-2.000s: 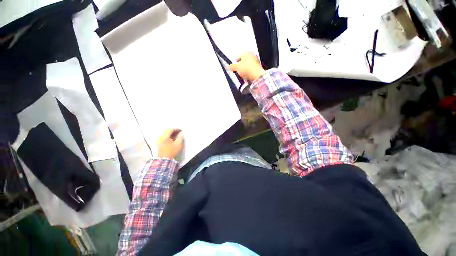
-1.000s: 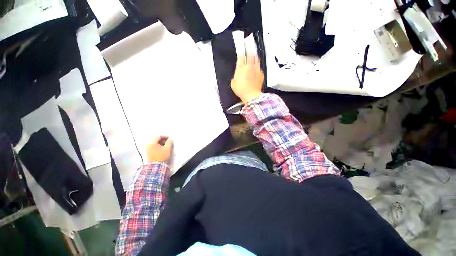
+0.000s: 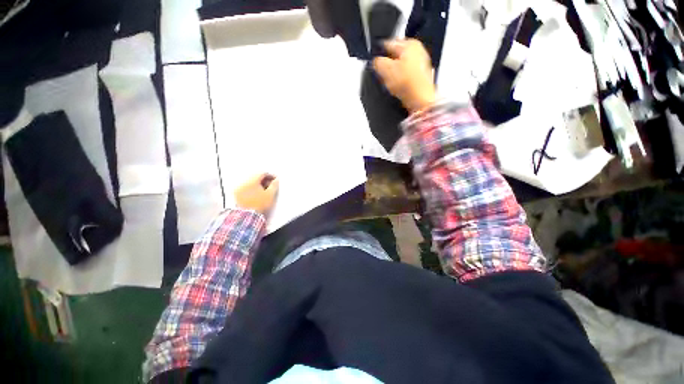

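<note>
A large white paper piece [image 3: 289, 112] lies on the table in front of me, its far edge turned up. My left hand [image 3: 257, 193] rests curled on its near left corner. A small dark spot shows at the fingers; whether it is a held thing or shadow I cannot tell. My right hand [image 3: 409, 73] is beyond the paper's right side, its fingers closed at the near end of a small dark cloth piece [image 3: 383, 21]. More dark cloth [image 3: 381, 112] lies below that hand, with a white edge under it.
Long white paper pieces [image 3: 139, 120] lie side by side at left. A folded dark bundle [image 3: 64, 184] lies on paper at far left. At right are a white sheet with a black looped thing [image 3: 543, 152], a small box [image 3: 584, 130] and heaped slivers [image 3: 626, 60]. Green floor shows lower left.
The view has turned to the right. My right hand has gone from lying flat on a narrow white piece to closing on dark cloth farther away. My left hand stays on the paper corner.
</note>
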